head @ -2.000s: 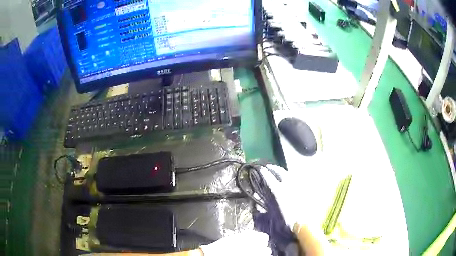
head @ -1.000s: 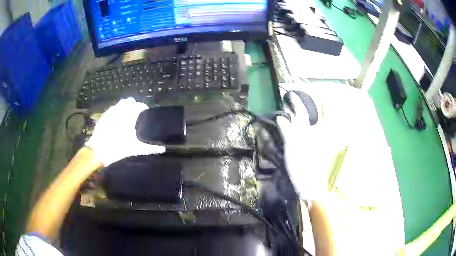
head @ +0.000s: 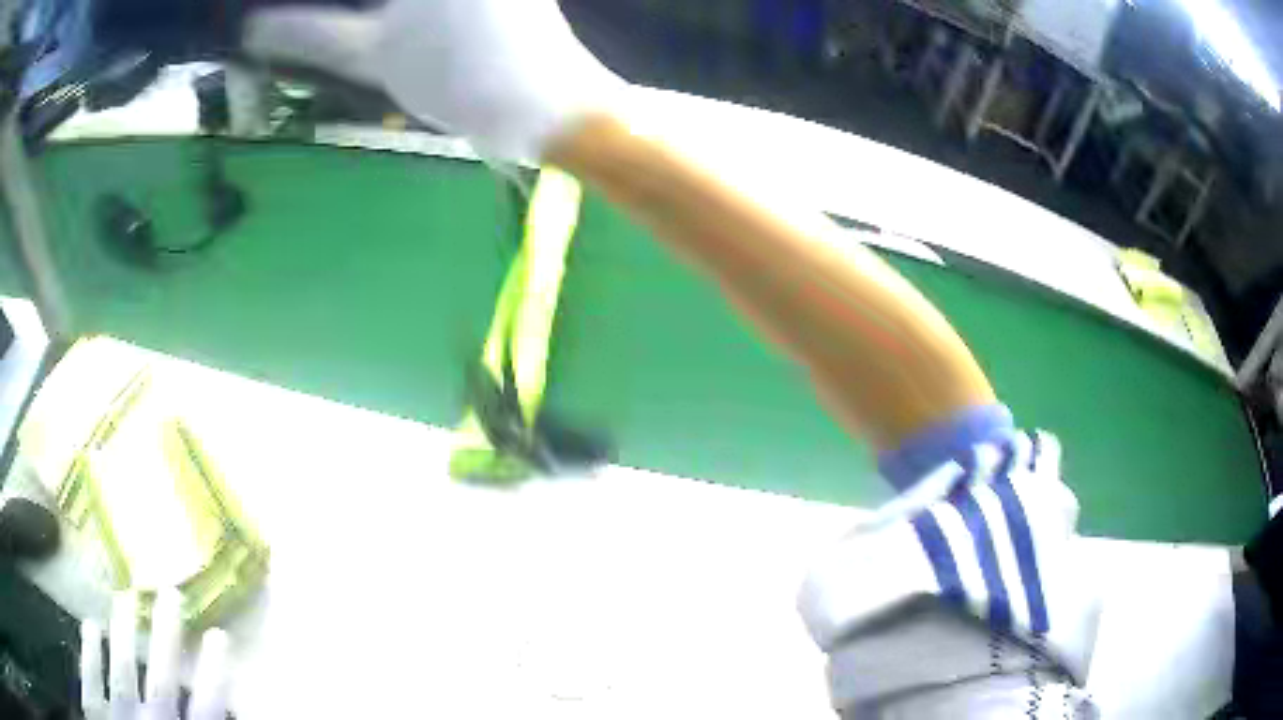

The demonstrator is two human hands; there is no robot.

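My right hand (head: 457, 71), in a white glove and blurred, is at the top, stretched over the belt's far side. Dark shapes lie by its fingers; I cannot tell if it holds anything. A bright yellow-green strap (head: 542, 288) runs across the green belt below its wrist, with a blurred dark thing (head: 542, 439) at its near end. My left hand (head: 152, 661) shows only as spread white-gloved fingers at the bottom left, its palm cut off. Yellow-green slips (head: 211, 506) lie on the white bench just above its fingers.
The green belt (head: 704, 366) crosses the view behind the white bench (head: 422, 605). A blurred black cable (head: 169, 232) lies on the belt at left. A yellow-green bundle (head: 1154, 288) is on the far ledge at right. White-framed stands are beyond.
The view has swung right, away from the monitor, keyboard and adapters. My right hand has moved from beside the mouse across the belt. My left hand is off the adapter, now near the slips.
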